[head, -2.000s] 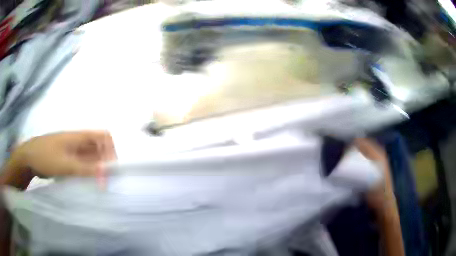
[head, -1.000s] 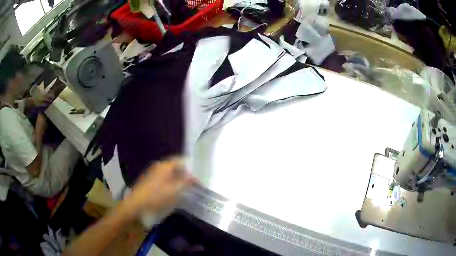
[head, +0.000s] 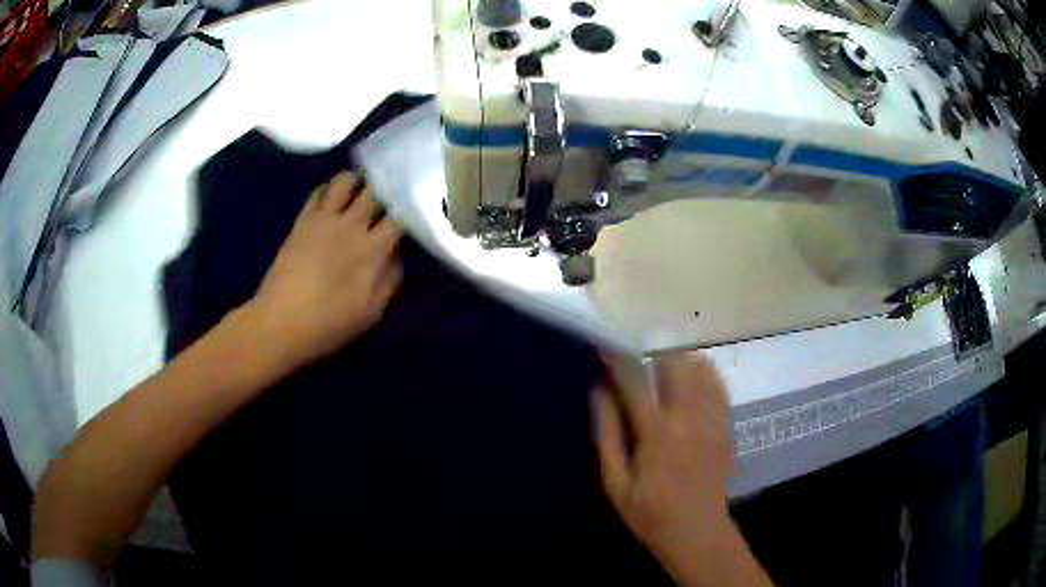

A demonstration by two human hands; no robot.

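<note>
A dark garment panel (head: 390, 424) lies over the table's near part and hangs toward me, left of and in front of the sewing machine (head: 734, 126). A pale fabric strip (head: 505, 281) shows along its upper right edge, close to the needle area. My left hand (head: 333, 269) lies on the dark panel near its upper edge, fingers bent on the cloth. My right hand (head: 665, 436) pinches the panel's right edge with the pale strip, below the machine bed. The presser foot is hard to make out behind the machine head.
Pale grey-blue pieces with dark edges (head: 92, 149) lie at far left on the white table (head: 298, 69). A measuring tape (head: 826, 413) runs along the near table edge at right. A small black-and-yellow item (head: 923, 295) is at the machine bed's right end.
The view has swung right to the machine. The dark panel now lies in front of it, with both my hands on it. A second ago only one blurred hand showed, at the pile's near edge.
</note>
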